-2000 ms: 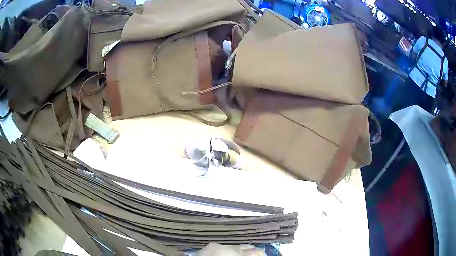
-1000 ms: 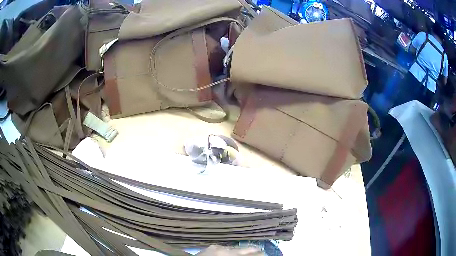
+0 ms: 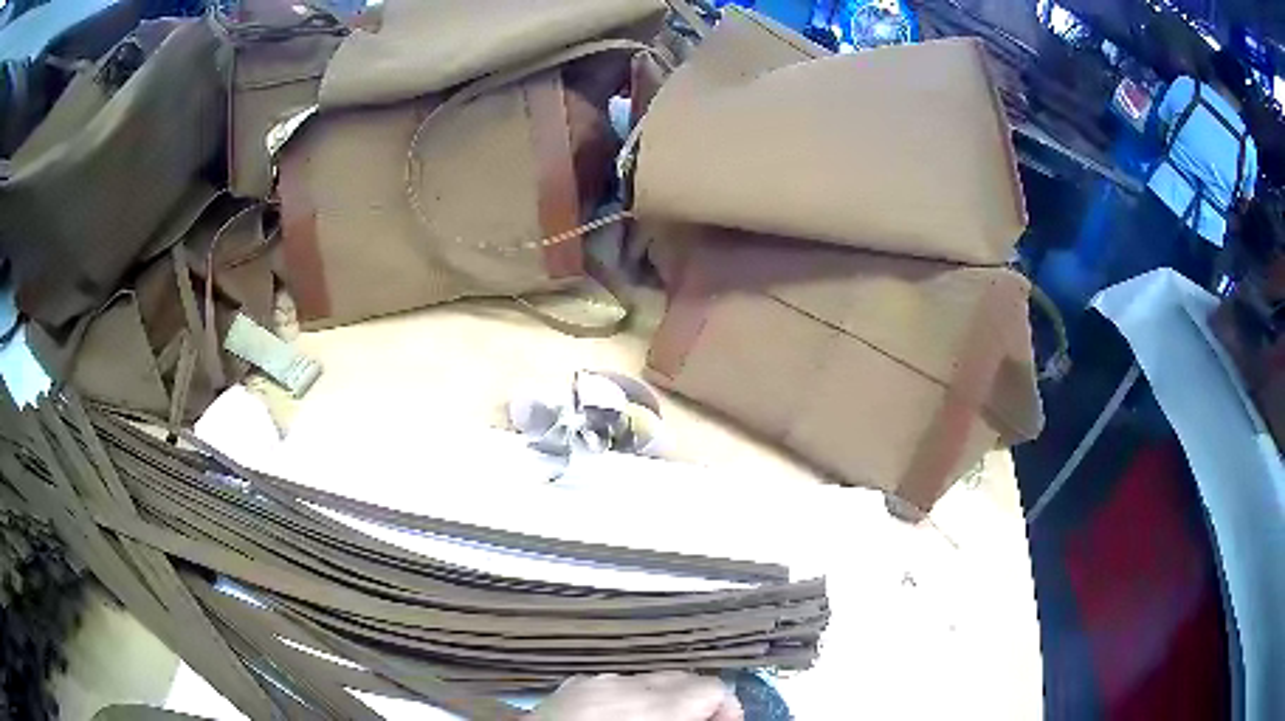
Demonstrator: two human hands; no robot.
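A thick bundle of long narrow brown strap strips runs from the left edge to the lower middle, its ends together. One hand, which looks like my left hand, is cut off by the bottom edge, just below the strap ends. Its fingers point right, towards a dark round thing, also cut off. One strip runs to the hand; whether the hand grips it is hidden. My right hand is not in view. A white sheet lies under the straps.
Brown bags with reddish bands are piled along the back. A shiny crumpled item lies mid-table, a pale green-grey block at left. A person is at the far right, beyond a pale curved panel.
More of the hand shows at the bottom edge, beside the dark round thing. The whole view has shifted slightly, with bags and straps a little higher and further left.
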